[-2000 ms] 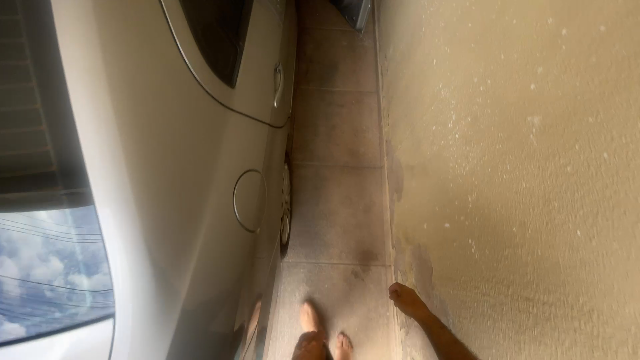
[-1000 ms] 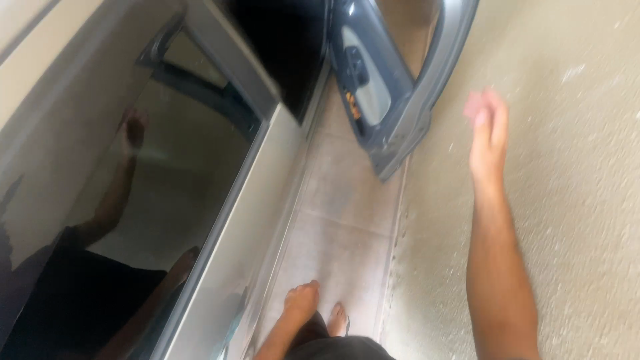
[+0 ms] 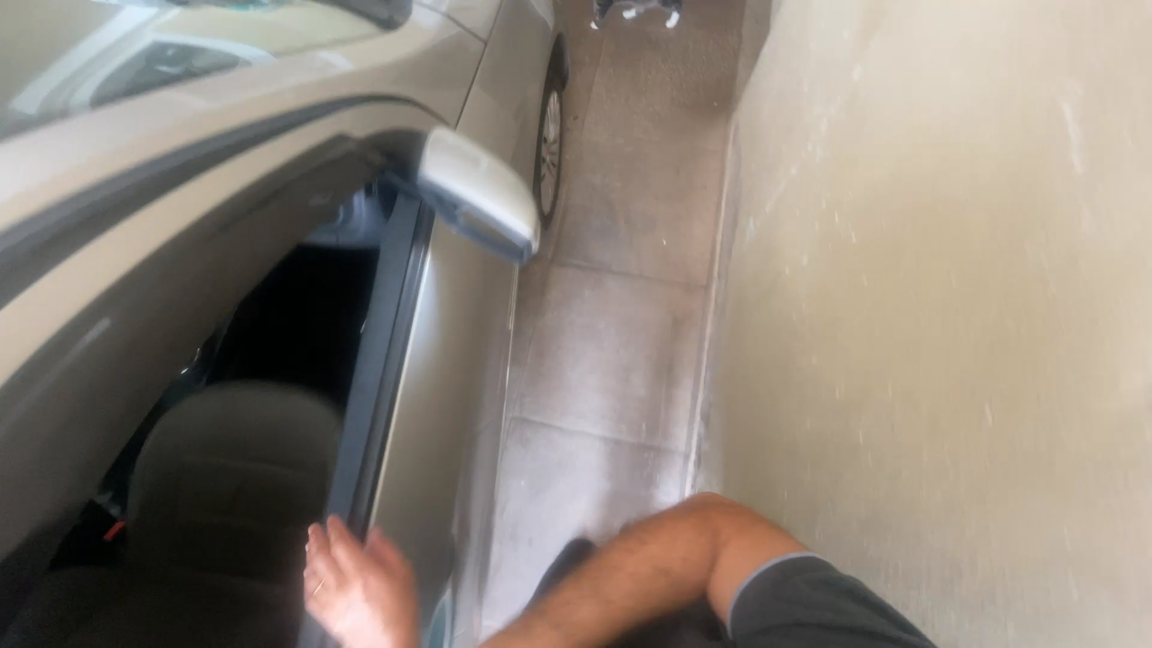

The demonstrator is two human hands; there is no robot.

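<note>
At the lower left, my left hand (image 3: 360, 585), with a ring on one finger, is at the sill of a car door's lowered window (image 3: 382, 360). Its fingers are extended and somewhat blurred, with nothing seen in them; whether it presses on the sill I cannot tell. From the lower right my right forearm (image 3: 630, 576) crosses towards the bottom edge, bent at the elbow, its hand out of frame. The silver side mirror (image 3: 481, 193) juts out ahead. Through the window a dark fabric car seat (image 3: 238, 477) shows. The door looks in line with the car body.
A rough beige wall (image 3: 927, 315) runs along the right, close to my right elbow. Between car and wall lies a narrow tiled walkway (image 3: 612, 351). Further ahead are the front wheel (image 3: 551, 153) and, at the top edge, a partly seen animal with white paws (image 3: 634, 13), apparently a cat.
The car door that stood open ahead of me a second ago is now alongside the car body. My right arm, raised by the wall then, has come down and across. The view has shifted forward along the car.
</note>
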